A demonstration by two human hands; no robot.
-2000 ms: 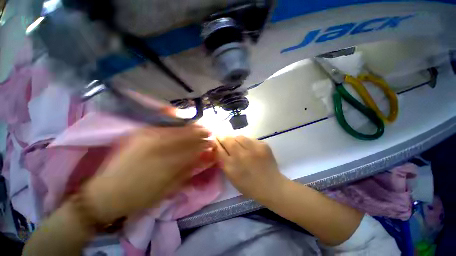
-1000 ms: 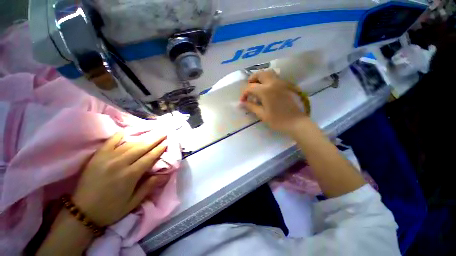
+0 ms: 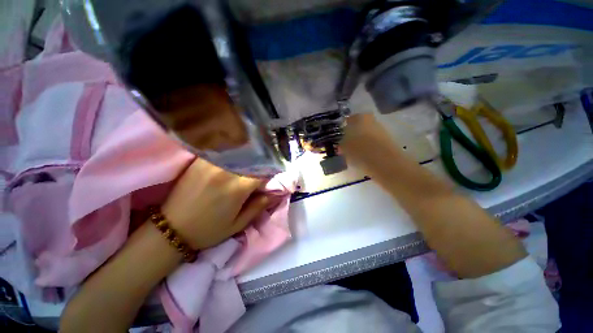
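The pink garment [image 3: 136,172] lies bunched left of the needle, with one end under the bright light at the presser foot [image 3: 296,156]. My left hand [image 3: 218,201], with a beaded bracelet, is on the cloth and pinches it just left of the needle. My right hand [image 3: 364,140] is blurred and reaches behind the small dark block [image 3: 334,164] right of the needle. Its fingers are hidden by the machine parts, so whether it holds anything cannot be told. The white sewing machine head [image 3: 299,78] fills the top, partly blurred.
Scissors [image 3: 478,146] with green and yellow handles lie on the machine bed at the right. The ruled table edge [image 3: 338,263] runs across below my hands. Cloth pieces hang below the edge at left and right. The grey tension knob [image 3: 403,78] juts out above my right hand.
My right hand has moved from the scissors area left toward the needle, uncovering the scissors. My left hand now pinches the cloth instead of lying flat on it. The view has shifted closer to the machine head.
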